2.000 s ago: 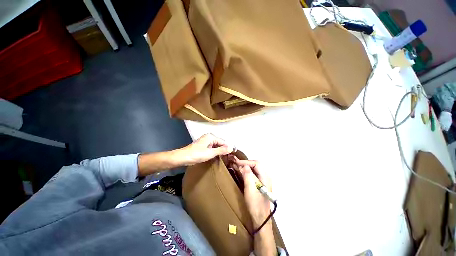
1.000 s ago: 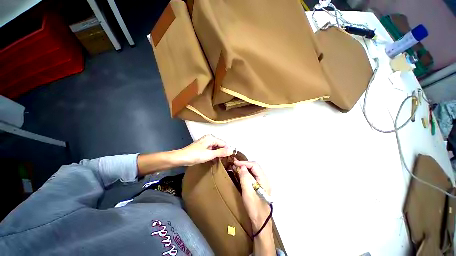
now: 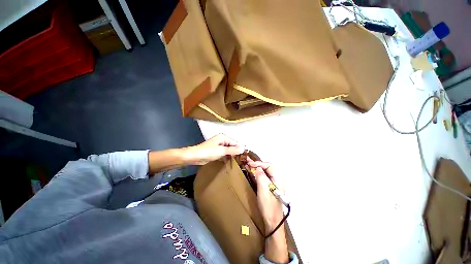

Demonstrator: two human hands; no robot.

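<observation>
A tan handbag (image 3: 222, 206) lies in the lap against the table edge, a small yellowish square on its outer face. My left hand (image 3: 224, 148) grips the bag's top corner between thumb and fingers. My right hand (image 3: 263, 180) holds a pale thread burner pen (image 3: 276, 192) with a thin dark cord that loops beside the wrist. The pen's tip is at the bag's mouth, close to my left fingertips; fingers and bag edge hide the exact contact.
Large tan bags (image 3: 284, 51) are piled on the white table (image 3: 351, 180) ahead. Tan panels (image 3: 446, 206) lie at the right. A grey cable (image 3: 421, 149), a blue-capped can (image 3: 428, 39) and a black-handled tool (image 3: 379, 28) are at the far right. Red crates (image 3: 46, 56) stand on the floor.
The whole view has shifted slightly, moving the scene a little to the right. Both hands keep their hold at the bag's corner, with the pen in nearly the same place.
</observation>
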